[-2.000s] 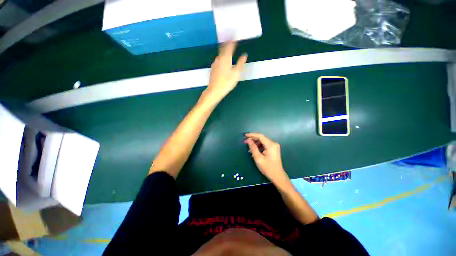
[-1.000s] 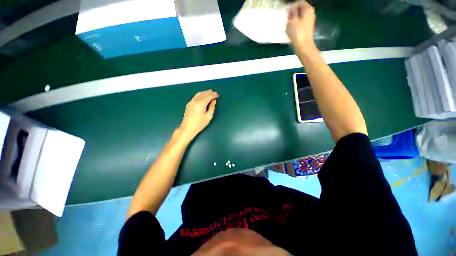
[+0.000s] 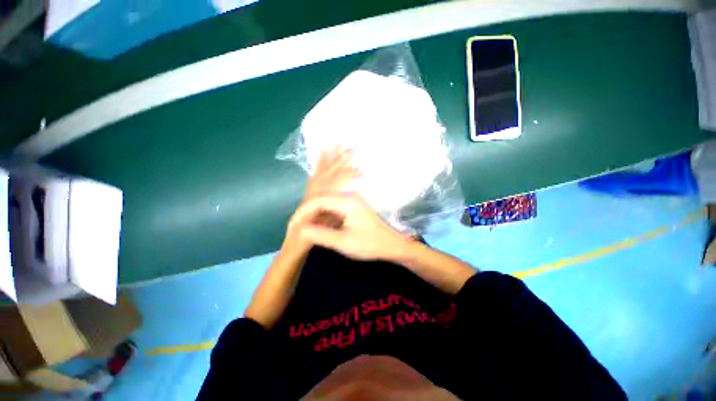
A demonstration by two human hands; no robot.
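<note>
A white many-sided unit [image 3: 385, 129] lies on the green bench in front of me, overexposed and without visible detail. A clear plastic bag [image 3: 443, 204] is around it, with crinkled film sticking out at the top, left and lower right. My left hand [image 3: 331, 174] is at the unit's lower left edge, fingers somewhat spread over it and slightly blurred. My right hand [image 3: 345, 225] is bent across my left wrist, below the unit. Its fingertips are partly hidden, and I cannot tell if it holds anything.
A smartphone [image 3: 494, 88] lies right of the unit. A pale rail [image 3: 235, 76] runs behind it. A blue and white carton [image 3: 133, 27] is cut off at the upper left. An open white carton [image 3: 96, 235] stands at the left, above brown cartons [image 3: 51, 333]. A blue item [image 3: 648, 176] is beyond the bench edge.
The bagged unit has moved from behind the rail to the near bench. My right hand has come back from it toward my body, and my left hand is now on the unit. The view has shifted.
</note>
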